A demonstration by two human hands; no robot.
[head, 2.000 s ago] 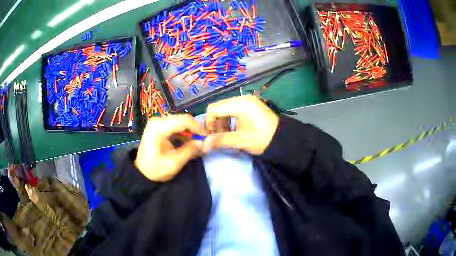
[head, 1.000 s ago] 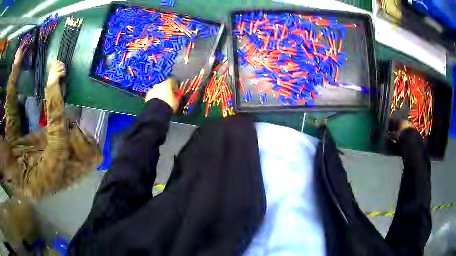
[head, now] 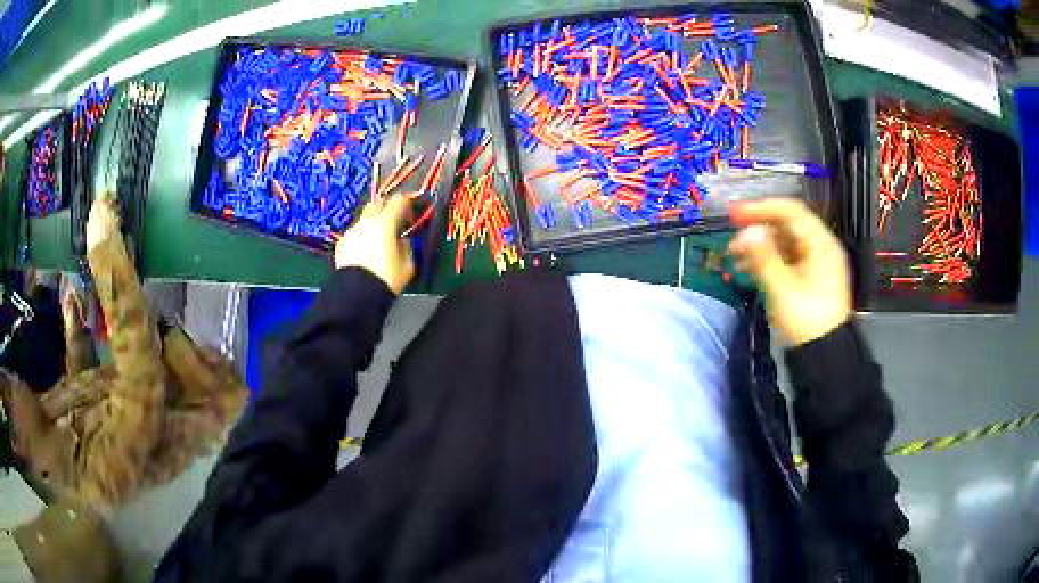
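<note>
My left hand [head: 376, 245] is at the lower right corner of the left black tray [head: 330, 236], fingertips down among red leads; whether it grips one is hidden. The tray holds blue housings [head: 245, 125] and some red leads [head: 401, 177]. My right hand [head: 798, 268] is raised over the lower right edge of the middle tray, thumb and fingers curled and slightly blurred. Its fingertips look reddish, but I cannot tell if they hold a lead. The right tray [head: 1003, 216] holds only red leads [head: 951, 194].
The middle tray [head: 786, 103] holds blue-and-red pieces and a blue-white pen [head: 775, 167]. Loose red leads [head: 481, 216] lie between the left and middle trays. Black cables [head: 137, 159] and a neighbouring worker's arm [head: 125, 308] are at the far left. Yellow-black tape [head: 968, 436] marks the floor.
My hands were together in front of me, then parted to the left and right trays. Since then my right hand has moved left out of the right tray; my left hand stays at the left tray.
</note>
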